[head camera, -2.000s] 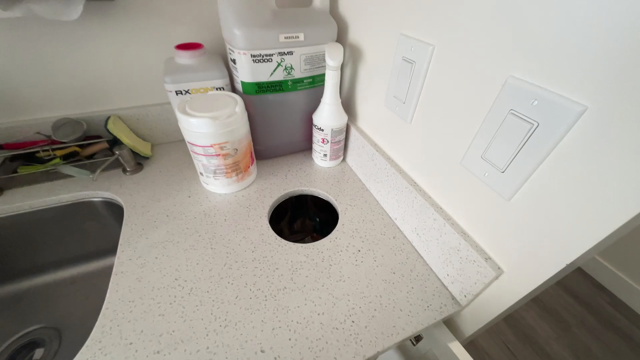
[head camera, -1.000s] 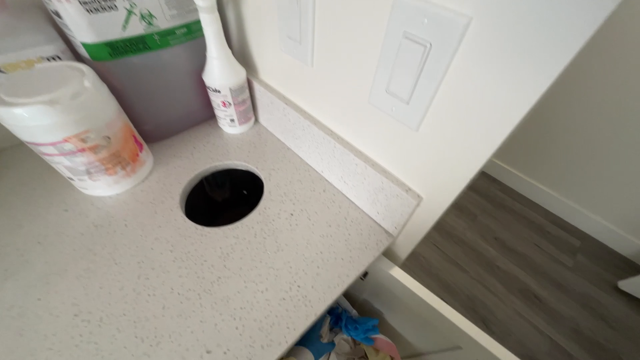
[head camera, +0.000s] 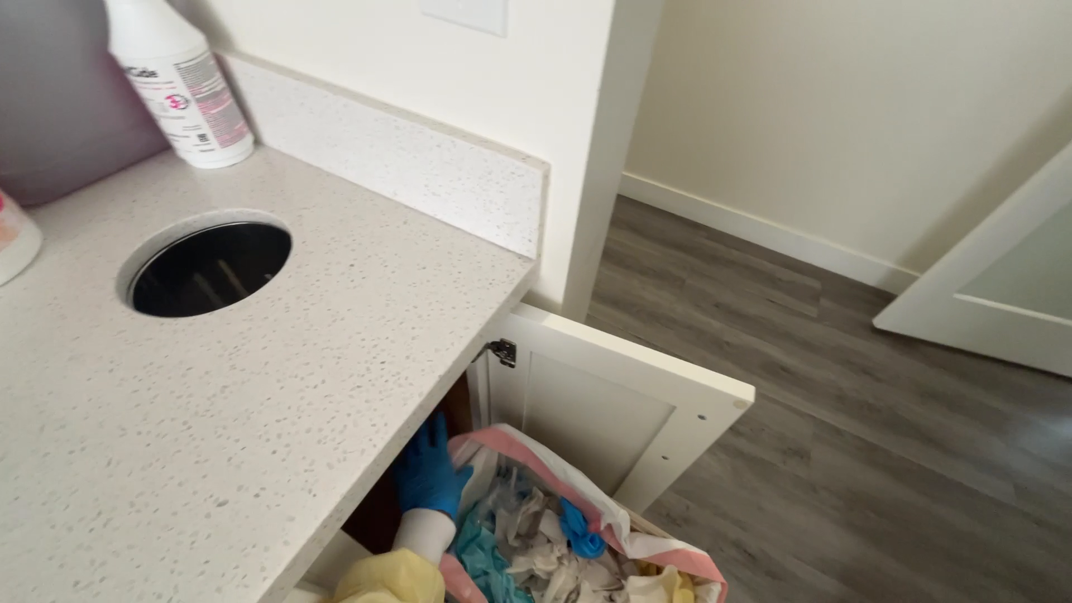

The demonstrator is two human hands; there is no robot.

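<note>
My left hand (head camera: 433, 473), in a blue glove with a white cuff and a yellow sleeve, reaches under the counter edge into the cabinet. Its fingers are spread, its thumb lies by the rim of a bag, and its fingertips are in shadow. Beside it, a white bag with a pink band (head camera: 536, 452) lines a bin filled with crumpled pale wipes or paper, teal material and a blue glove (head camera: 579, 529). The bin itself is mostly hidden. My right hand is out of view.
The speckled countertop (head camera: 360, 335) has a round hole (head camera: 209, 268). A white bottle (head camera: 184, 92) stands by the backsplash (head camera: 394, 159), near a large jug (head camera: 67, 92). The cabinet door (head camera: 620, 394) stands open on its hinge. Another white door (head camera: 1005, 276) is at the right.
My left hand has come into view under the counter. More of the bag and cabinet door shows. The view has swung down and to the right.
</note>
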